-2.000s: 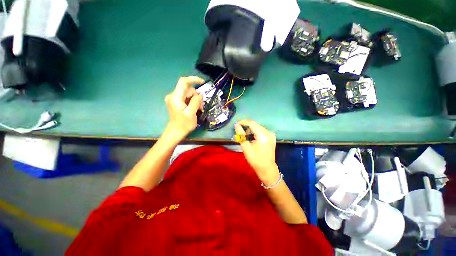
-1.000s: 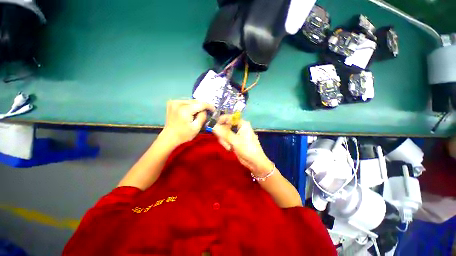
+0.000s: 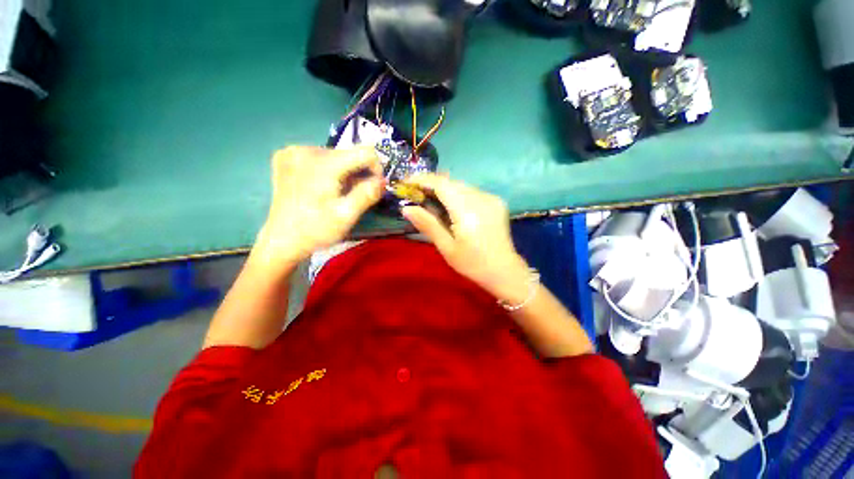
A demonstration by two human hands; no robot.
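A lens module with an exposed circuit board lies near the bench's front edge. Thin wires run from it up to the black camera body above. My left hand is at the module's left and lower side, thumb and forefinger close together; what they pinch is too small to tell. My right hand grips a small yellow-ended tool at the module's lower edge. The fingertips of both hands are nearly touching and hide part of the board.
Several spare lens modules lie on the bench's right side. White plugs lie at the left front, and dark camera parts stand behind them. White camera units fill a crate below the bench at right.
Over the frames, my right hand has come from beside the module to its lower edge with the yellow-ended tool. My left hand stays at the module. The view has shifted.
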